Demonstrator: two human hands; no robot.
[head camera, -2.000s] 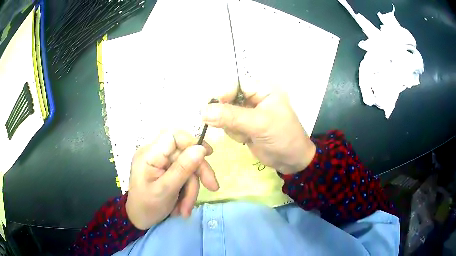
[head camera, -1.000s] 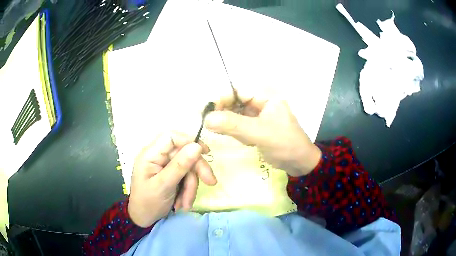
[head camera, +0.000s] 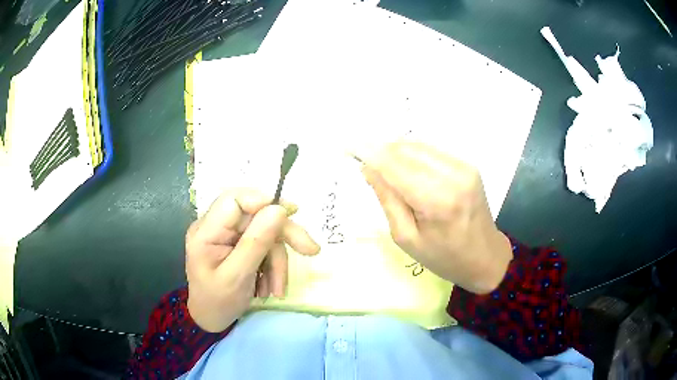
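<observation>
My left hand pinches a thin black piece between thumb and forefinger. Its thicker black end points up and is uncovered, and its lower part is hidden in the hand. My right hand is to the right, apart from the piece, with its fingers closed. A small pointed tip of a fine pick sticks out at its fingertips; the rest is hidden. Both hands are above white and yellowish paper sheets, which carry some handwriting.
A messy pile of thin black pieces lies at the top left. A blue-rimmed tray at left holds cream paper with a row of black pieces. A crumpled white cloth lies on the dark green bench at right.
My right hand has moved right, away from the black piece, exposing its thick end. The long thin needle that pointed up from it no longer shows at length. The view has shifted, moving the bench items right.
</observation>
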